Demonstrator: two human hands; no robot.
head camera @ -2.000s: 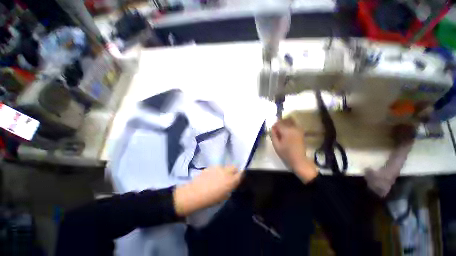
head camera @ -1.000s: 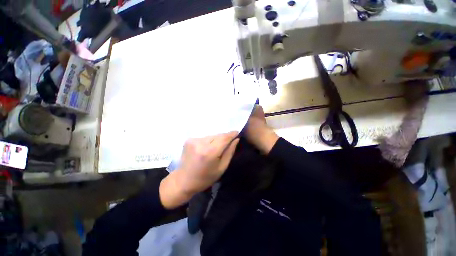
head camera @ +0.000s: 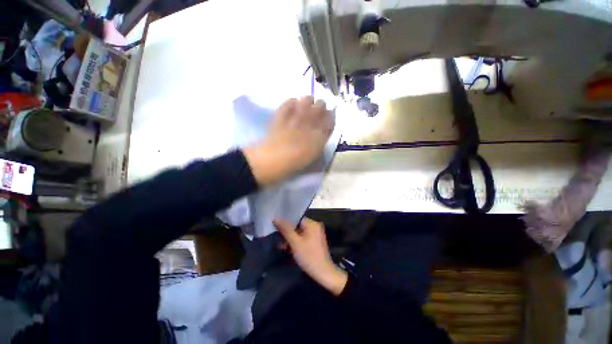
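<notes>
A pale grey-blue garment panel [head camera: 288,195] with a dark edge lies left of the needle and hangs over the table's front edge. My left hand [head camera: 296,140] lies on its upper part, close to the needle area, slightly blurred; its fingertips are partly lost in the glare. My right hand [head camera: 312,252] pinches the panel's lower edge between thumb and fingers, below the table edge. The presser foot area of the sewing machine [head camera: 363,87] is just right of the panel's top; the needle itself is lost in bright light.
Black fabric shears [head camera: 463,158] lie on the table right of the needle. Small dark snips [head camera: 500,82] lie under the machine arm. A pinkish cloth [head camera: 567,201] hangs at the right table edge. A box [head camera: 100,79] stands at left. Pale panels [head camera: 201,302] lie below the table.
My left hand has moved up and forward onto the panel near the needle. My right hand has moved down from the needle area to the lower edge. More pale cloth shows on the table.
</notes>
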